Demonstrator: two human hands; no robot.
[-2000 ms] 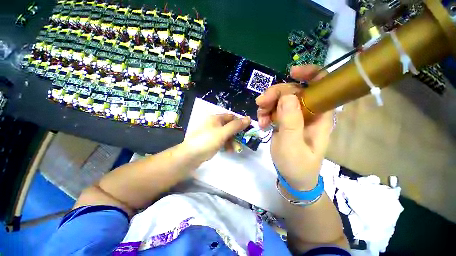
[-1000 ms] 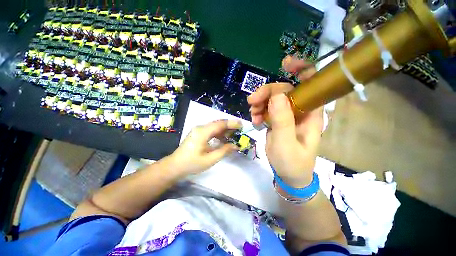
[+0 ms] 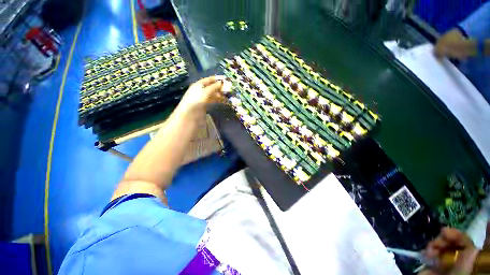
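Note:
My left hand (image 3: pixel 207 91) is at the left corner of the rows of circuit boards (image 3: pixel 295 107), its fingertips closed on a board's pale end there; the board is mostly hidden by the fingers and rows. The rows lie on a black tray (image 3: pixel 252 156). My right hand (image 3: pixel 454 247) is at the lower right edge, partly cut off, and holds the gold glue dispenser (image 3: pixel 481 264), mostly out of the picture. Its thin pale nozzle (image 3: pixel 405 252) points left, over the black film and the white paper's edge.
White paper (image 3: pixel 333 231) lies before me, beside black film with a QR label (image 3: pixel 404 203). Loose green boards (image 3: pixel 459 201) lie at right. A cart (image 3: pixel 126 138) with stacked, filled trays (image 3: pixel 134 75) stands at left on blue floor. Another person's arm (image 3: pixel 462 43) is at upper right.
The view has swung left. My left hand has moved from above the white paper to the board rows. My right hand still holds the dispenser, now at the picture's lower right edge.

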